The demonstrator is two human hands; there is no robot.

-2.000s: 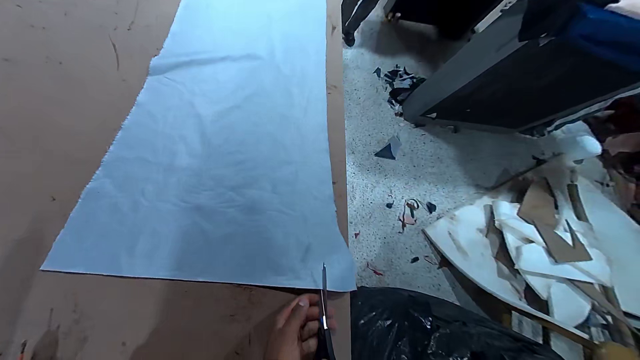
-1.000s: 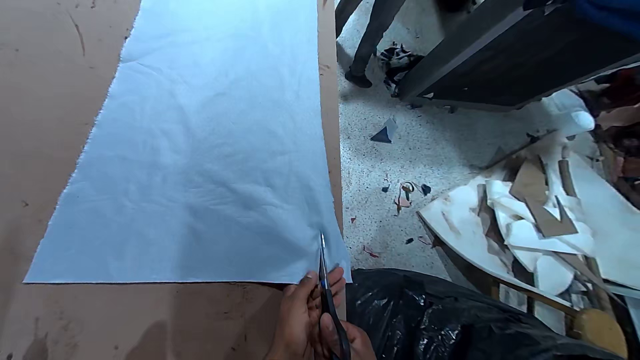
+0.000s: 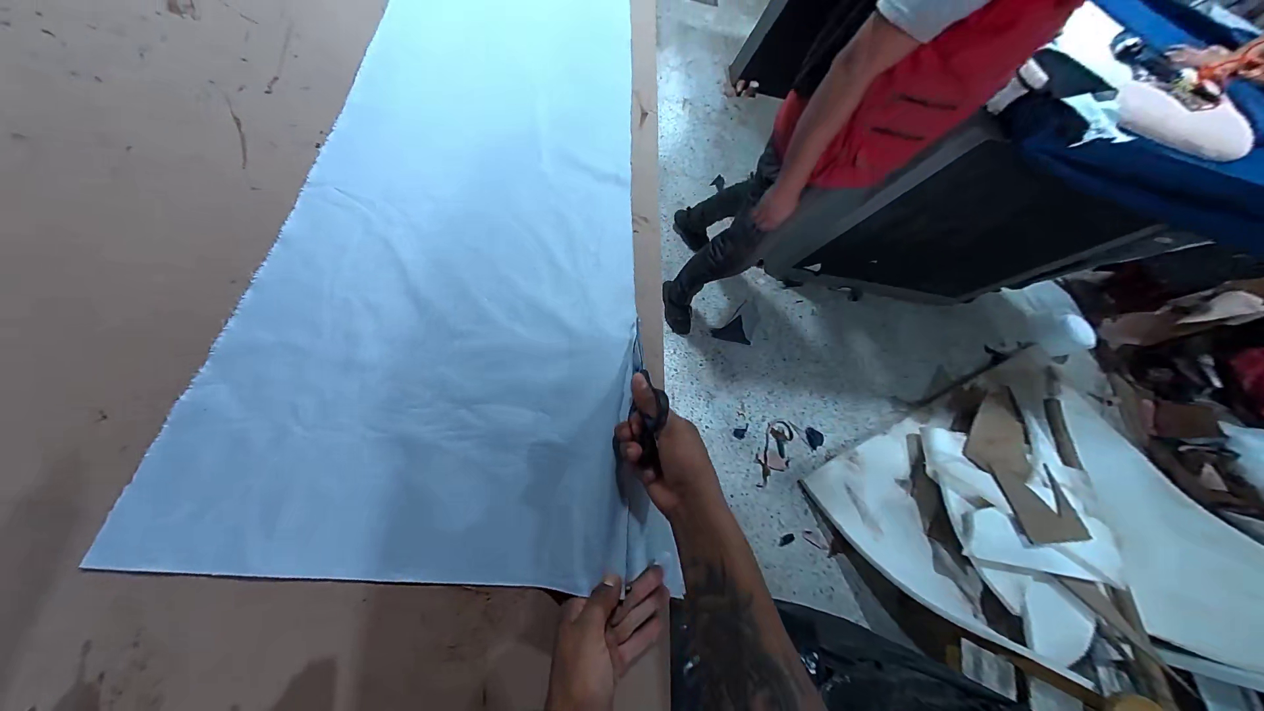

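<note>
A large piece of light blue fabric (image 3: 425,346) lies flat on a brown work surface (image 3: 148,178), its left edge frayed. Black-handled scissors (image 3: 648,420) are in my right hand (image 3: 667,459), at the fabric's right edge, with the blades pointing away from me. A cut runs from the near edge up toward the blades, leaving a narrow strip on the right. Below, my left hand (image 3: 602,637) pinches the fabric's near edge beside the cut, thumb on top. My fingers partly hide the scissors' handles.
A person in a red garment (image 3: 889,118) stands beyond the surface's right edge, near a dark table (image 3: 948,217) piled with cloth. Scraps (image 3: 733,328) lie on the speckled floor. At lower right are a white board (image 3: 1175,553) with offcuts and black plastic (image 3: 849,657).
My right hand and the scissors have moved up along the fabric's right edge, away from my left hand. The cut has lengthened. The person at the right has come further into view.
</note>
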